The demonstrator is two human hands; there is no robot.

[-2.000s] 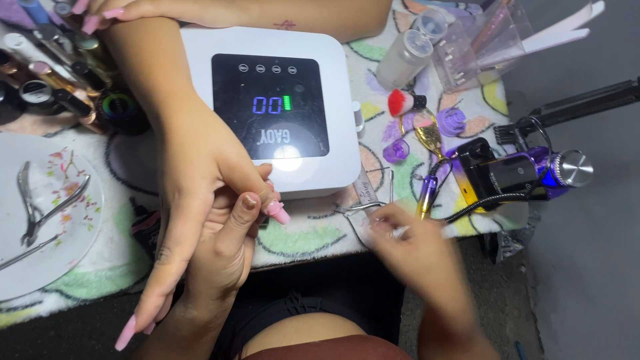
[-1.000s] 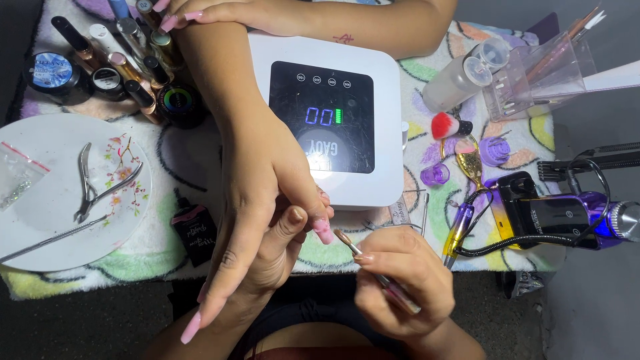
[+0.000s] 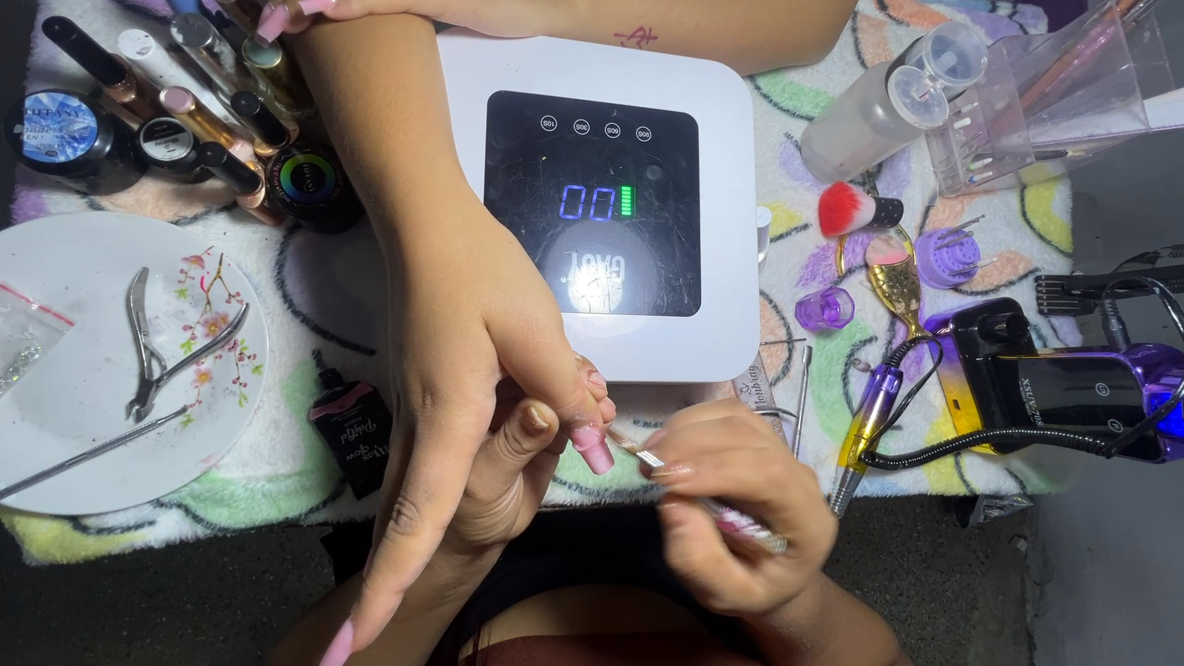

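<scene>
My left hand (image 3: 518, 462) is under another person's hand (image 3: 453, 314) and holds its thumb, which has a long pink nail (image 3: 592, 450). In my right hand (image 3: 745, 513) is a slim nail brush (image 3: 652, 458) with a shiny, patterned handle; its tip is at the side of that pink nail. The other person's wrist lies across the left edge of a white nail lamp (image 3: 731, 342) with a dark display. Part of my left hand is hidden behind the person's hand. Right of the lamp lies a metal tool (image 3: 803, 398), near my right hand.
On the left stand several polish bottles (image 3: 176, 74) and a plate (image 3: 55, 250) with cuticle nippers (image 3: 148, 370). A black tube (image 3: 350, 425) lies beside it. On the right are a clear bottle (image 3: 846, 125), a red-tipped brush (image 3: 846, 211), a plastic holder (image 3: 980, 139) and a corded nail drill (image 3: 869, 416).
My right hand, blurred near the metal tools two seconds ago, came to the pink nail with the brush and remains there. My left hand keeps its hold on the thumb. The view has shifted.
</scene>
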